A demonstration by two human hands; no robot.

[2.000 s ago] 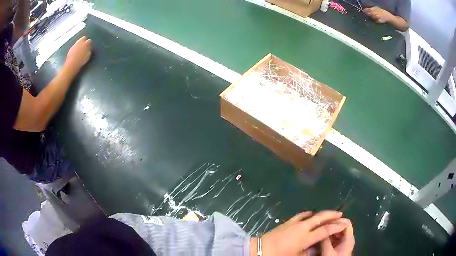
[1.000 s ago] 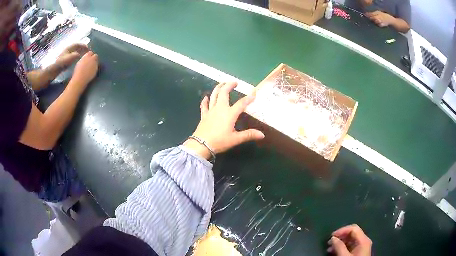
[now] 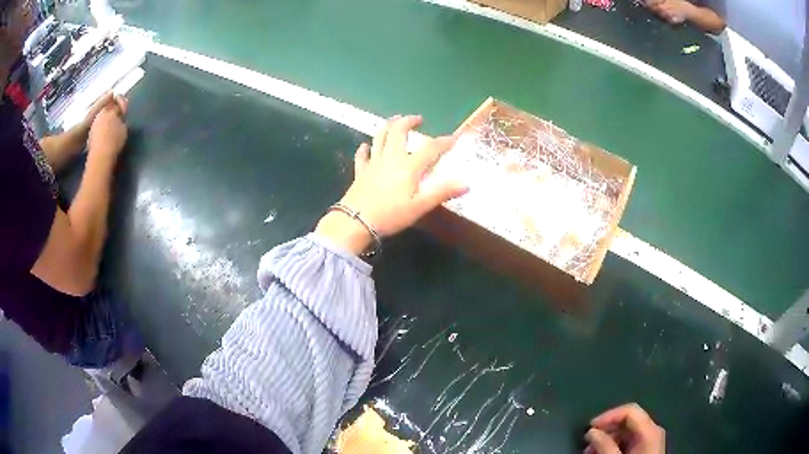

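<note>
A shallow open brown carton (image 3: pixel 523 257) filled with shiny clear-white strands sits tilted across the bench and the white rail. My left hand (image 3: pixel 390 182) is at its left corner, fingers spread, thumb over the near edge; no held piece shows. My right hand (image 3: pixel 628 429) is low at the right, cut by the bottom edge, fingers curled with fingertips close together; whether a tiny piece is between them cannot be told. Thin clear strands (image 3: pixel 461 390) lie on the bench between my sleeve and right hand. A ragged yellow patch (image 3: pixel 374 434) shows beside my sleeve.
The dark green bench (image 3: pixel 293 168) borders a brighter green conveyor (image 3: pixel 355 62) behind a white rail (image 3: pixel 266 86). A person's forearms (image 3: pixel 89 195) rest at the left, near piled white strips (image 3: pixel 98 93). Another person's hand (image 3: pixel 671 11) and a brown box (image 3: pixel 523 7) show across the conveyor.
Two seconds ago my hands were together at the lower right. My left hand has since reached to the carton's left corner; my right stayed low. The person's hands at the left have shifted.
</note>
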